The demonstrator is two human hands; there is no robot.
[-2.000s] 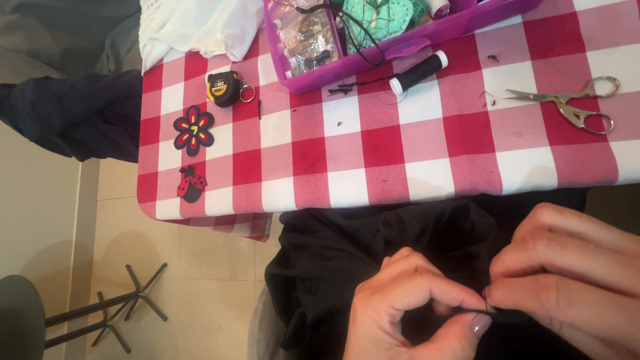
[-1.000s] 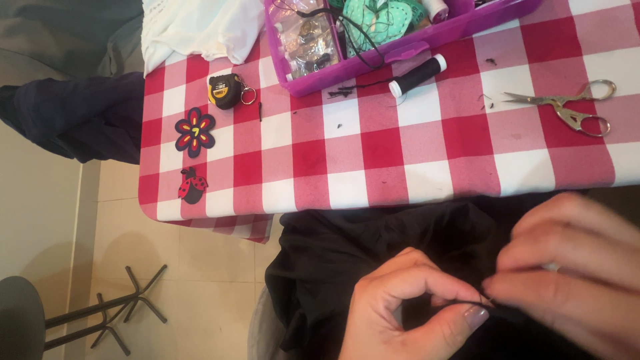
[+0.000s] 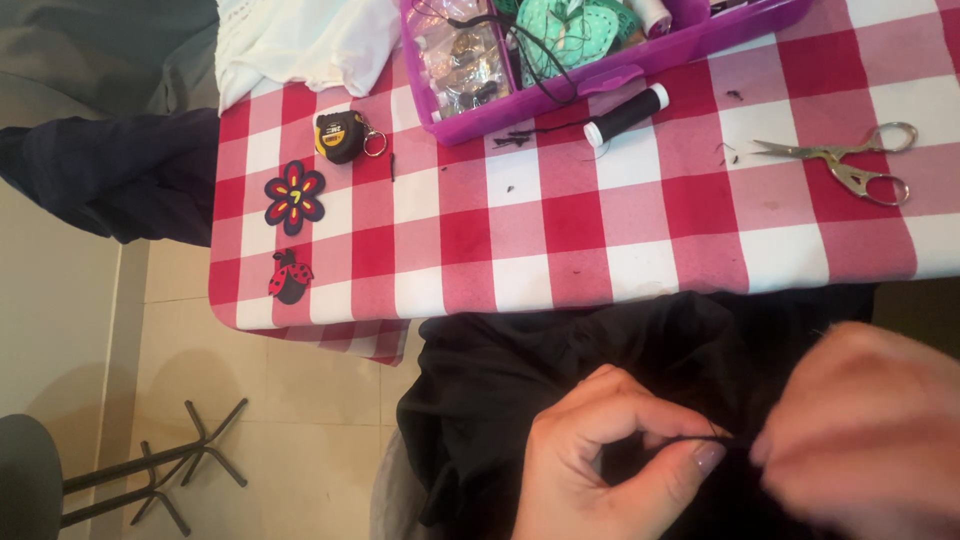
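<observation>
Black fabric lies over the lap, below the table's front edge. My left hand pinches a fold of it between thumb and forefinger, with a short bit of thread standing up at the fingertips. Just to the right, my right hand is blurred, its fingers curled; whether it grips a needle or thread cannot be seen. On the table above are stork-shaped embroidery scissors, slightly parted, and a spool of black thread lying on its side.
A purple sewing box stands at the back of the checked tablecloth. Left of it are a white cloth, a tape measure, a flower patch and a ladybird patch. Thread scraps lie about. A black metal-legged stand is on the floor.
My right hand has moved away from the left fingertips, where its fingers were touching two seconds ago. My left hand keeps its pinch on the black fabric.
</observation>
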